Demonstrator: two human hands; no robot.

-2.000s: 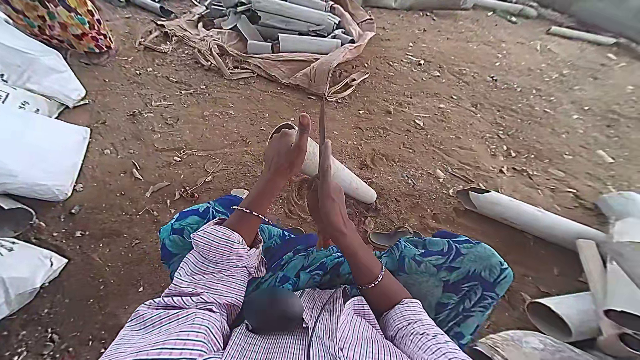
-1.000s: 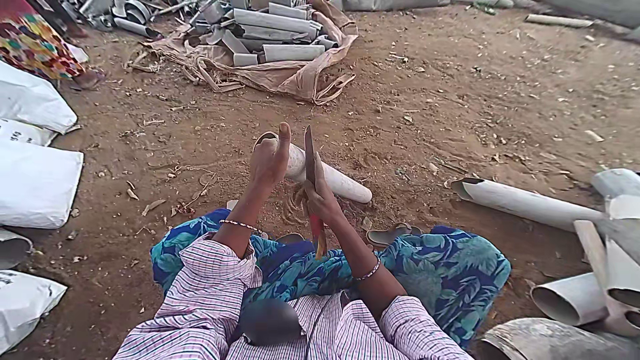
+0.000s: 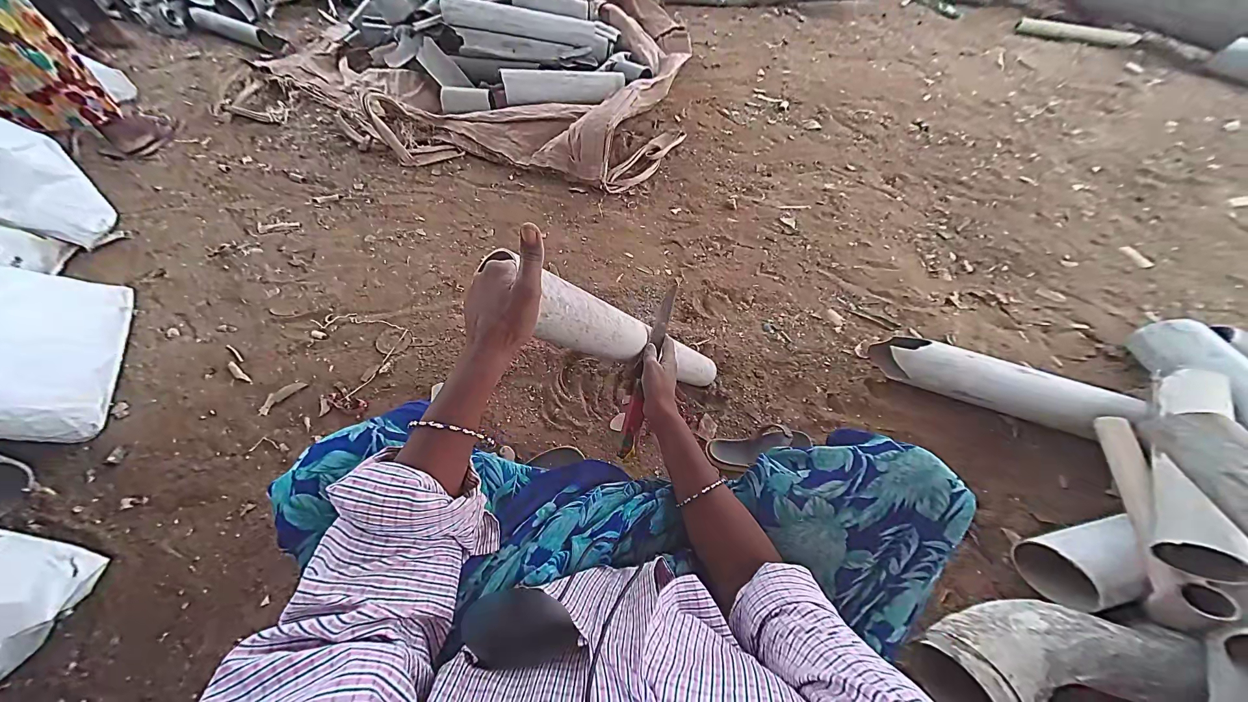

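Observation:
A pale plastic pipe [image 3: 595, 322] lies slantwise before me, its upper left end off the ground and its lower right end near the dirt. My left hand [image 3: 504, 297] grips the pipe's upper left end, thumb pointing up. In my right hand [image 3: 659, 375] is a knife [image 3: 664, 317] with a reddish handle, its blade pointing up, beside the lower part of the pipe. Whether the blade touches the pipe cannot be told. Sandals [image 3: 751, 448] rest on the ground just in front of my skirt-covered legs.
A brown cloth sack [image 3: 575, 146] heaped with cut pipe pieces [image 3: 561, 86] lies ahead. Large pipes [image 3: 1014, 382] and a curved pipe elbow [image 3: 1063, 634] are piled at right. White sacks [image 3: 58, 351] line the left side. Part of another person's patterned garment [image 3: 39, 68] shows at the upper left.
My right hand has moved down and to the right along the pipe with the knife, away from my left hand. My left hand still holds the pipe's upper end.

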